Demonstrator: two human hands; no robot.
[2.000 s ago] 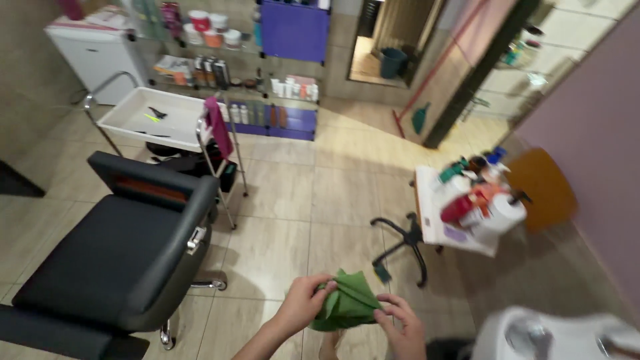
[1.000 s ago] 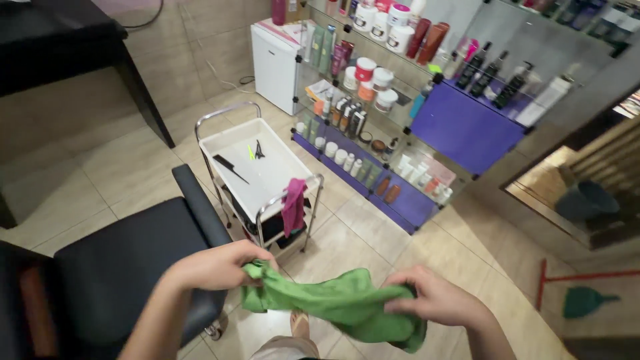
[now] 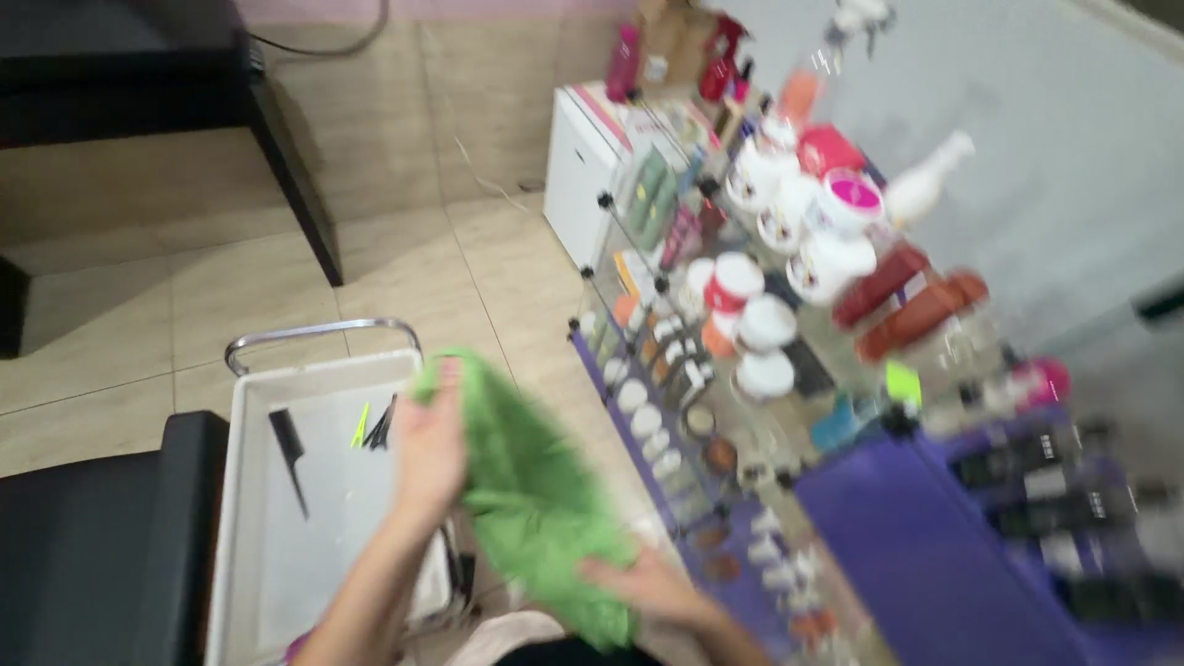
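Observation:
A green cloth hangs slackly between my two hands, blurred by motion. My left hand grips its upper left end, over the right side of the white trolley tray. Lower down, my right hand holds the cloth's lower right part. In the tray lie a black tail comb, a yellow-green hair clip and dark hair clips.
Glass shelves with jars and bottles stand at the right, with a purple panel. A small white cabinet is at the back. A black chair sits left of the trolley, a black table behind it.
The view has swung left and closer to the trolley and shelves. The cloth, bunched between my hands two seconds ago, is now spread longer, with my left hand higher than my right.

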